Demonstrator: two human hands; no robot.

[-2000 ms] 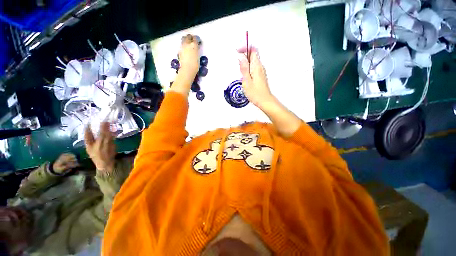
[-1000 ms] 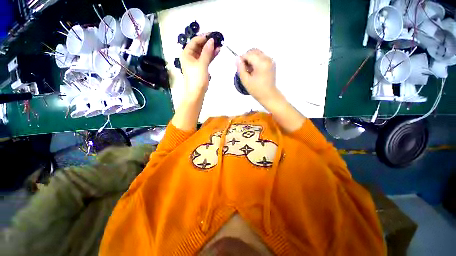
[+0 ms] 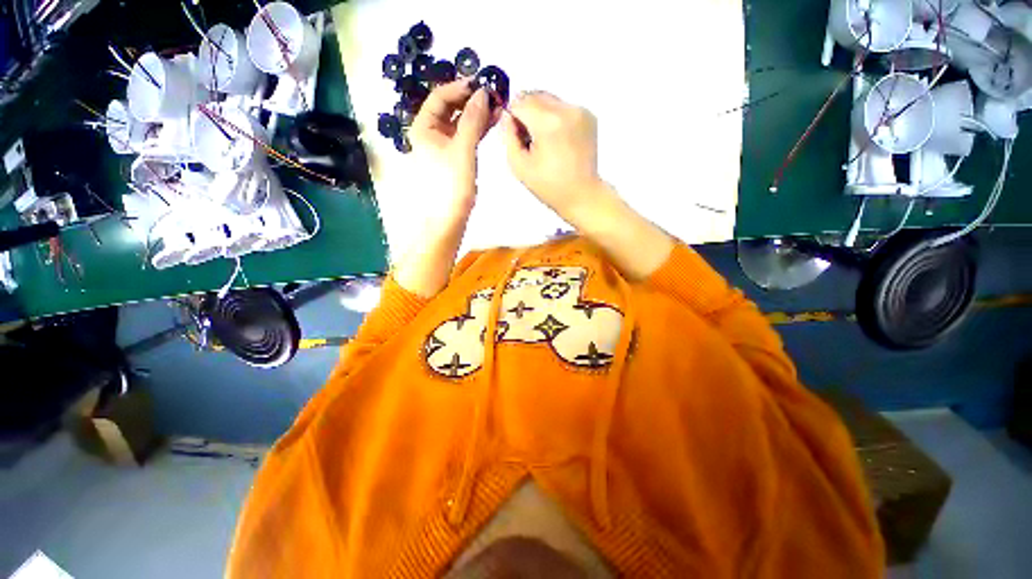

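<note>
My left hand (image 3: 448,127) holds a small black ring (image 3: 491,80) upright between its fingertips, above the white sheet (image 3: 656,124). My right hand (image 3: 549,136) is close beside it on the right. Its fingertips pinch a thin red lead wire (image 3: 505,102) at the ring. Whether the wire passes through the ring is too small to tell. Several loose black rings (image 3: 416,68) lie on the sheet at its upper left, partly behind my left hand.
White housings with wires stand at the left (image 3: 170,85) and at the right (image 3: 900,113). Glossy black housings (image 3: 326,145) lie beside the sheet's left edge. A long red wire hangs at the right. Round black stool seats (image 3: 919,290) show below the bench's near edge.
My left hand has gone from the loose rings to holding one ring, and my right hand has moved in to it. The round black part is no longer visible. The person at left is gone.
</note>
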